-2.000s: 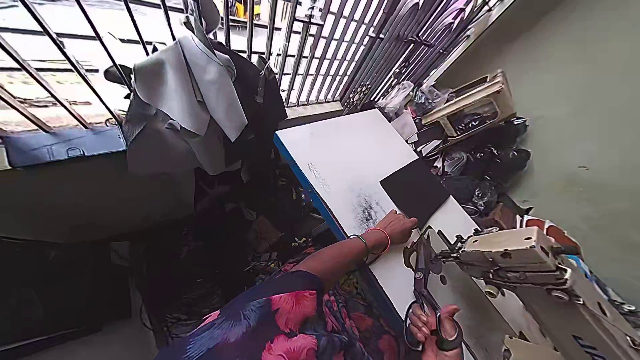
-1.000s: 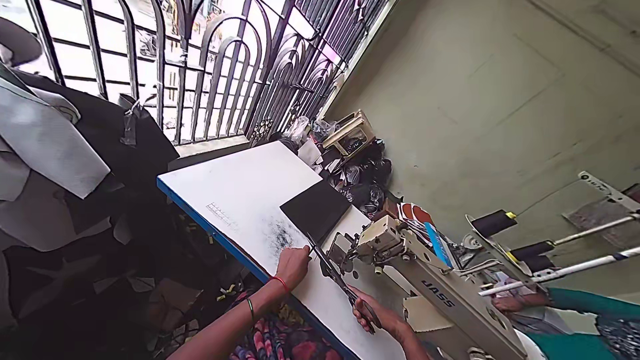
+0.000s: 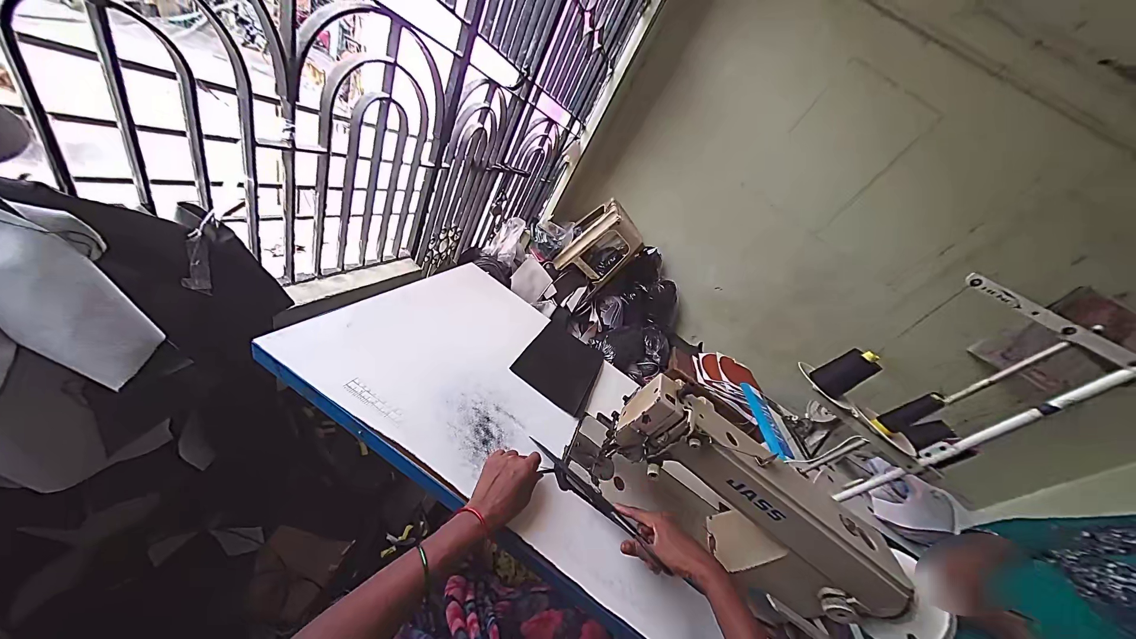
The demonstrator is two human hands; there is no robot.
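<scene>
My right hand [image 3: 661,543] is closed around the handles of dark metal scissors [image 3: 590,495], whose blades point up and left over the white tabletop [image 3: 426,328]. At the blades, my left hand [image 3: 508,486] has its fingers pinched together near a small dark piece; what it holds is too small to tell. A black rectangular sheet [image 3: 559,364] lies flat on the tabletop beyond both hands, beside the head of a Jass sewing machine [image 3: 754,488]. Dark specks [image 3: 484,426] are scattered on the white surface just above my left hand.
Thread cones [image 3: 845,373] stand on a rack at the right. Behind the table are black plastic bags [image 3: 643,311] and a beige wooden frame [image 3: 603,238]. Dark and grey material [image 3: 71,293] hangs at the left by the window grille. Another person's teal sleeve [image 3: 1038,568] is at the lower right.
The view has swung right. The scissors, held more upright two seconds ago, now slant with their blades beside my left hand. The black sheet stays on the tabletop.
</scene>
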